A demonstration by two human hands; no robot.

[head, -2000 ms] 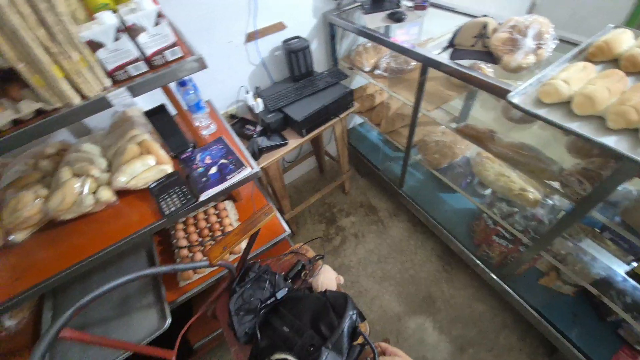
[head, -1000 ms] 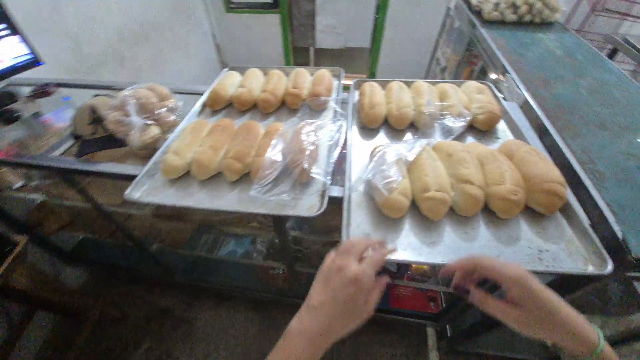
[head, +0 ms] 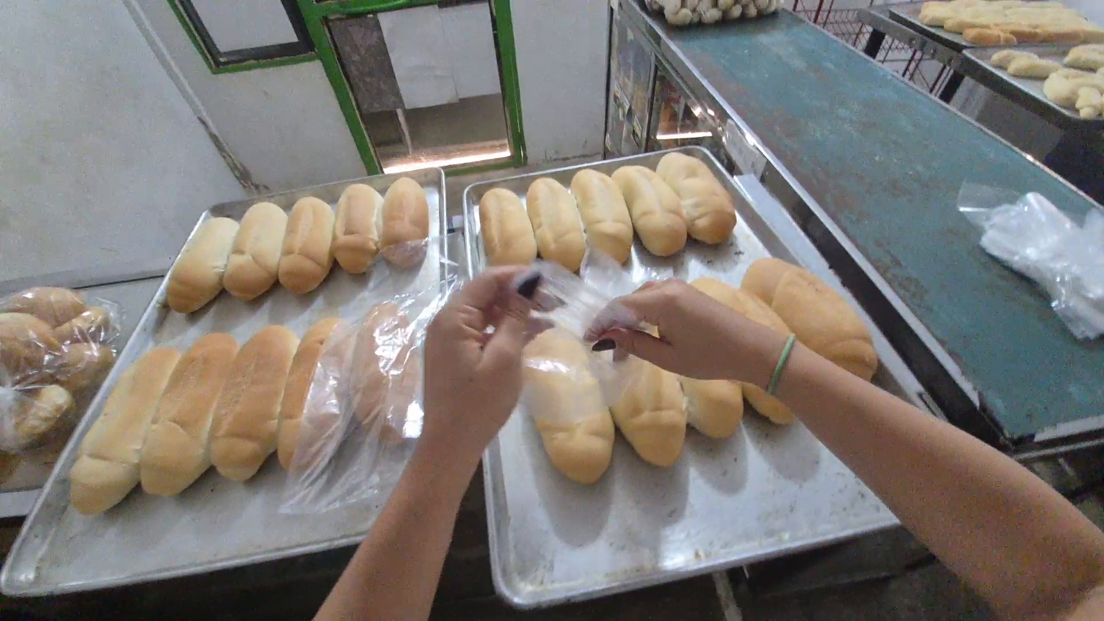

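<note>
A clear plastic bag (head: 565, 297) is pinched between both my hands above the right metal baking tray (head: 595, 578). My left hand (head: 483, 345) grips its left side with thumb and fingers; my right hand (head: 673, 328), with a green band at the wrist, holds its right side. Below them lie long bread rolls (head: 578, 431) in two rows, partly hidden by my hands and the film. On the left tray (head: 216, 552) are two more rows of bread rolls (head: 254, 401), with another clear plastic bag (head: 345, 431) lying over the right end of the front row.
Bagged round breads (head: 52, 354) sit at the far left on the glass display case. To the right runs a worn green counter (head: 862, 147) bearing a bunch of clear plastic bags (head: 1048, 250). Further trays of bread (head: 1035, 65) stand beyond it. A green-framed opening (head: 423, 86) is behind the trays.
The view has swung from the shelves, eggs and a black bag to the bread trays. Since one second ago my hands have moved from the right tray's front edge to above its rolls, and now hold a bag.
</note>
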